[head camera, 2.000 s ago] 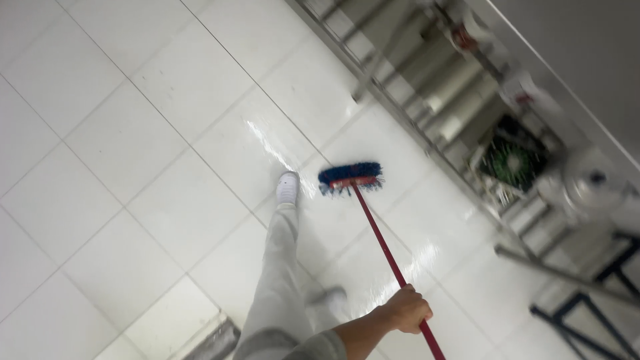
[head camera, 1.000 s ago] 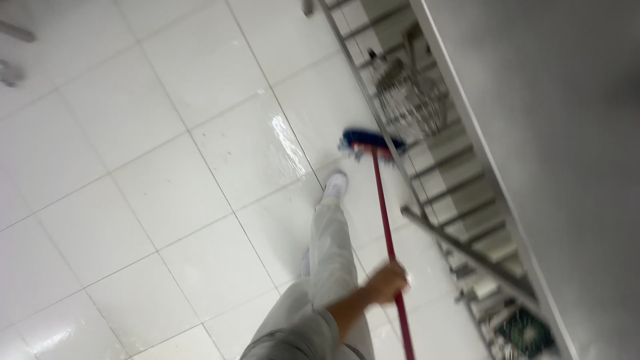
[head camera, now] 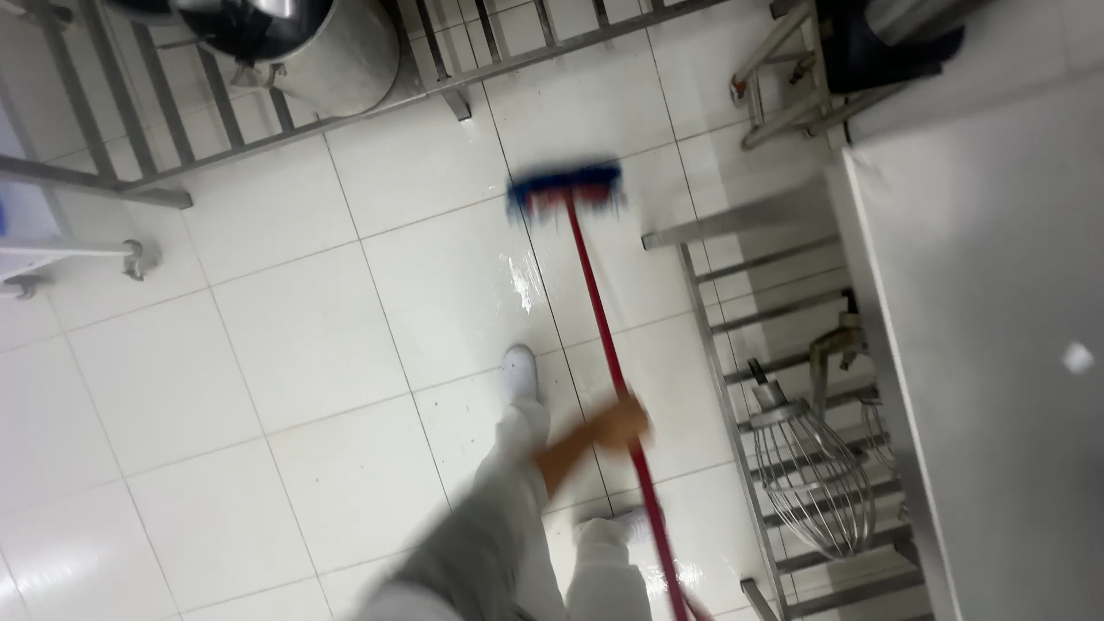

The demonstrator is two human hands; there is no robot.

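Observation:
My left hand (head camera: 623,421), blurred, is closed around the red handle (head camera: 599,319) of a push broom, its grey-sleeved arm reaching in from the lower left. Ahead of my feet, the broom's head (head camera: 565,185) with blue bristles is over the white tiled floor, also blurred. Only a sliver of what looks like my right hand (head camera: 697,609) shows beside the handle at the bottom edge; its grip is hidden. One white shoe (head camera: 519,373) is forward and the other (head camera: 638,523) is farther back, near the handle.
A steel table (head camera: 992,345) stands at right, with a wire whisk attachment (head camera: 815,479) on its slatted lower shelf (head camera: 733,431). A slatted metal rack (head camera: 302,131) holding a large metal pot (head camera: 349,65) crosses the upper left. A wheeled white frame (head camera: 69,247) is at far left. Wet-looking shine marks the tiles.
The view has moved on along the steel table; the rack with the pot has come into sight. The broom's head, beside the shelf edge one second ago, is now over open tiles. My left hand keeps hold.

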